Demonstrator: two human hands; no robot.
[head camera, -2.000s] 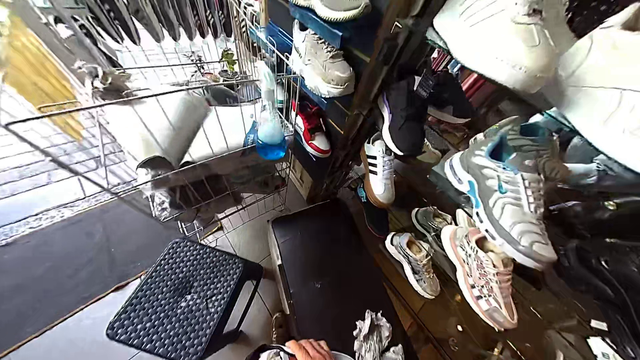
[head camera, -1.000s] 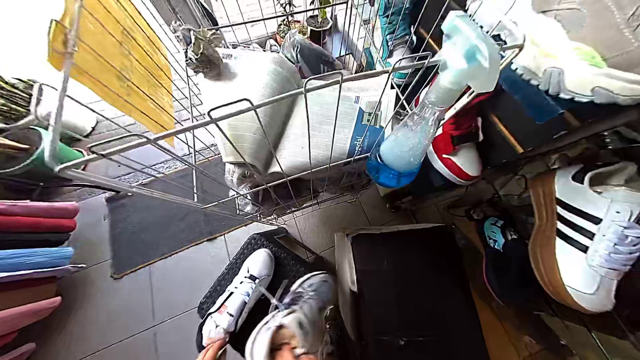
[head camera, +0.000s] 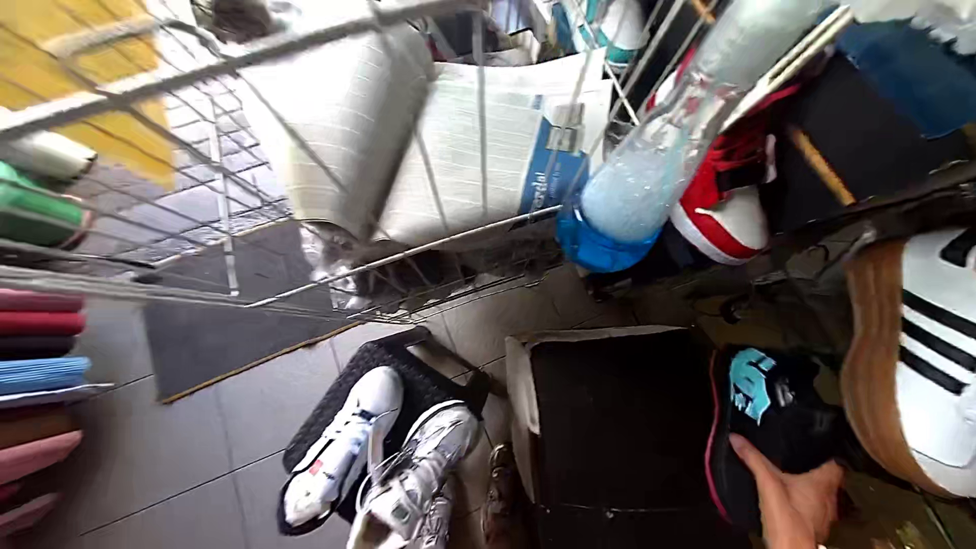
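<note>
At the lower right my right hand (head camera: 797, 496) grips a black shoe (head camera: 770, 412) with a light blue patch and a pink sole edge, its thumb on the near part. My left hand is out of view. A white lace-up shoe (head camera: 347, 442) and a grey-white sneaker (head camera: 419, 473) rest on a dark woven stool (head camera: 343, 389), left of a black box (head camera: 610, 419). Just right of the held shoe is a large white sneaker with black stripes (head camera: 930, 351) and a brown sole.
A wire basket (head camera: 290, 46) spans the top, holding wrapped rolls (head camera: 335, 114). A spray bottle (head camera: 625, 198) with blue liquid hangs at its right end, beside a red and white sneaker (head camera: 720, 213). Folded cloths (head camera: 38, 374) lie at the left edge, near a dark mat (head camera: 236, 305).
My right hand has come into view at the right, on the black shoe. The hands at the two shoes over the stool a second ago are gone from there; both shoes now rest on it.
</note>
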